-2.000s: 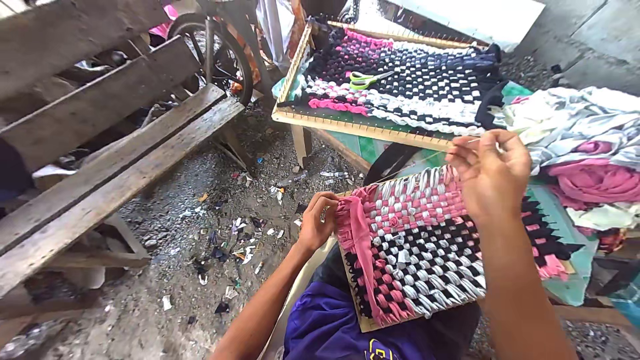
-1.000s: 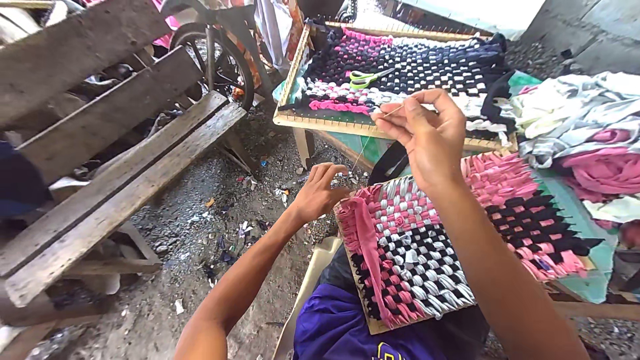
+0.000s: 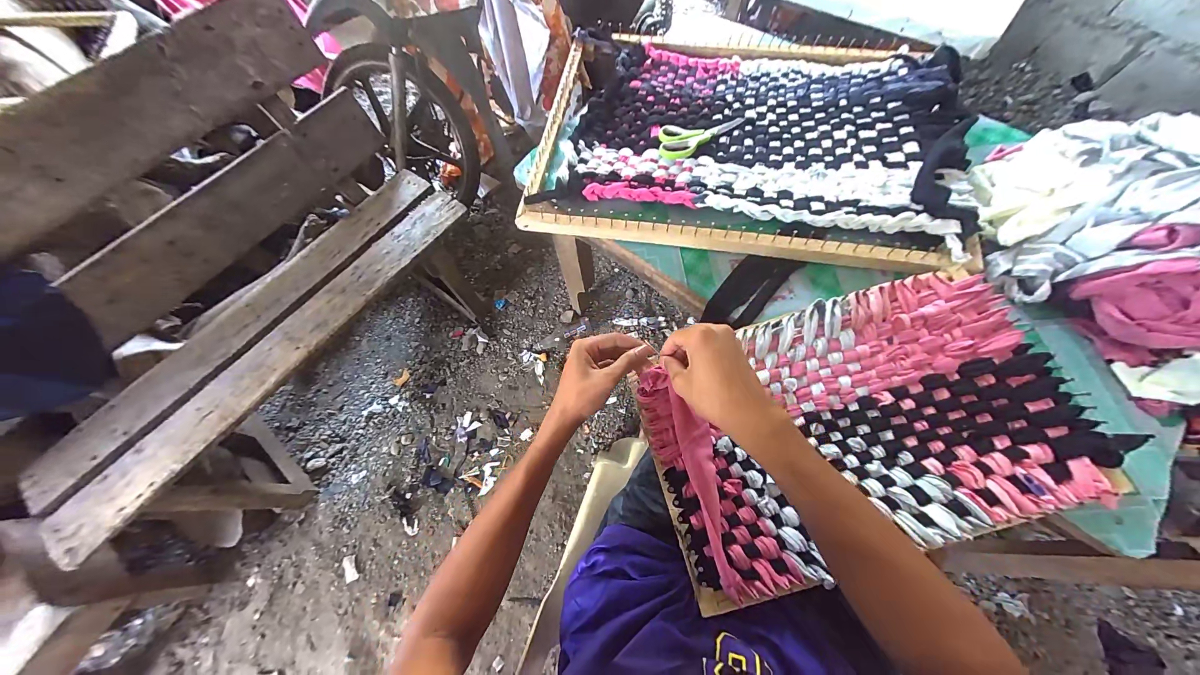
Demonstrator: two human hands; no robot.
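Observation:
A woven fabric-strip mat [image 3: 881, 422] in pink, black and white lies on a pegged wooden frame, resting partly over my lap. At its upper left corner my left hand [image 3: 605, 370] and my right hand [image 3: 708, 370] meet, fingertips pinched close together above the pink edge. Something thin seems to be between them, too small to make out; earlier views show a thin strand. A loose pink fabric strip [image 3: 696, 469] runs down the mat's left side from below my right hand.
A second framed mat [image 3: 750, 141] lies on the green-covered table [image 3: 1139, 506], with green-handled scissors [image 3: 694, 138] on it. Fabric strips and cloth [image 3: 1125, 281] are heaped at right. A wooden bench [image 3: 253, 356] stands at left, a wheel [image 3: 403, 122] behind it. Scraps litter the gravelly ground.
My right hand, raised above the mat's upper edge before, has come down to the corner beside my left hand. My left hand's fingers have closed in toward it.

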